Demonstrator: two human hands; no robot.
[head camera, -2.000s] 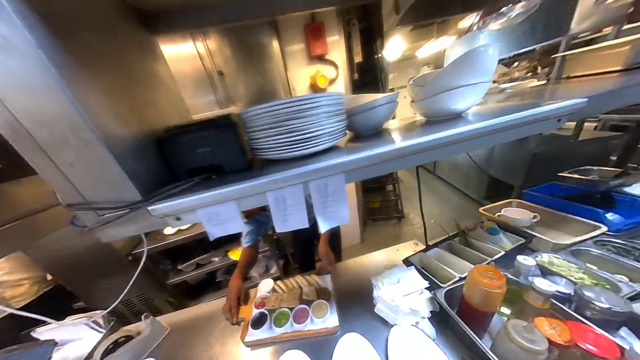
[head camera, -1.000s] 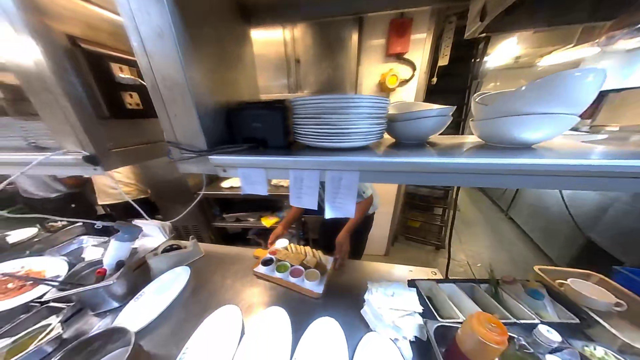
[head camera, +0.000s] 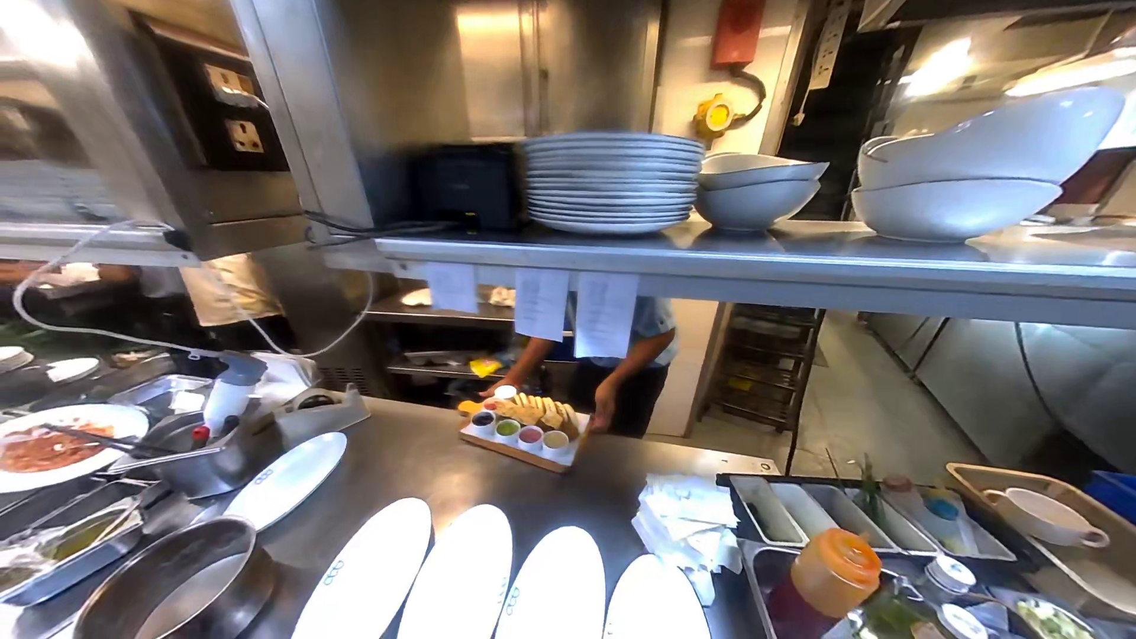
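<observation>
Neither of my hands shows in the head view. Several white oval plates (head camera: 459, 568) lie in a row on the steel counter (head camera: 426, 444) nearest me, and one more oval plate (head camera: 288, 479) lies to their left. Farther back, a wooden serving board (head camera: 524, 454) carries small cups of coloured sauces (head camera: 508, 429) and sliced bread (head camera: 543, 409). Another person's hands (head camera: 603, 404) are at both ends of this board, across the counter. A pile of white paper napkins (head camera: 688, 524) sits right of the plates.
A steel shelf (head camera: 754, 266) crosses at head height, bearing stacked plates (head camera: 612, 182) and bowls (head camera: 958, 209). Left stand a metal pot (head camera: 177, 586), a hand blender (head camera: 231, 390) and a plate of food (head camera: 62, 444). Right are ingredient trays (head camera: 808, 510) and an orange-capped bottle (head camera: 825, 577).
The view has swung to the left since the oldest frame, bringing the left side of the counter into sight. The other person's hands remain at the serving board.
</observation>
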